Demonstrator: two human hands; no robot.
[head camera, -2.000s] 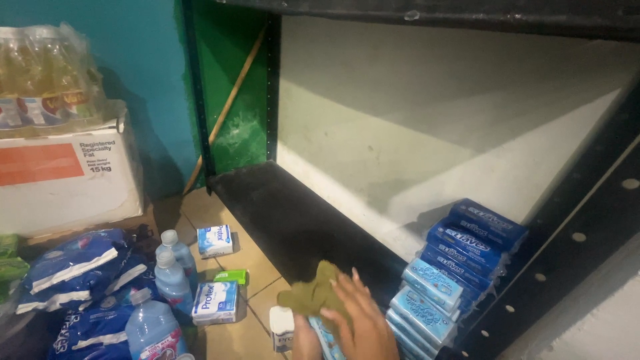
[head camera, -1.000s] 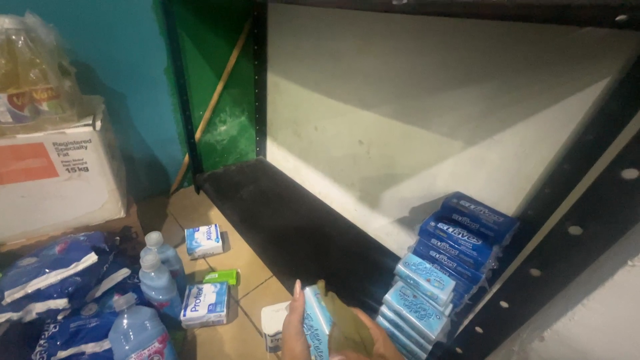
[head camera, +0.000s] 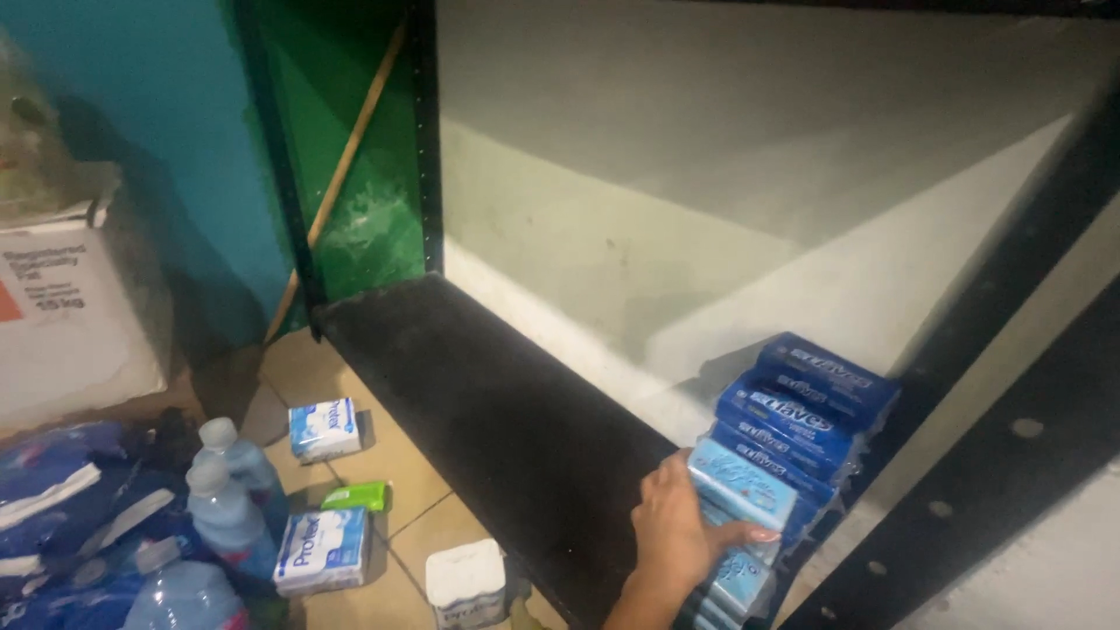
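My left hand reaches up from the lower edge with its fingers and thumb around a light blue wrapped soap pack. This pack lies on a stack of similar light blue packs, against dark blue wrapped soap packs piled at the right end of the black shelf board. My right hand is out of view. A bit of olive cloth shows at the bottom edge, beside a white Protex pack; whatever touches the cloth is hidden.
Protex soap packs, a green packet and light blue bottles stand or lie on the tiled floor. Blue plastic packages and a white carton are left. A perforated metal upright rises right; a wooden stick leans behind.
My left hand has moved right to the soap stack, from near the floor packs where it held a light blue pack. My right hand, earlier with the olive cloth, has left the view.
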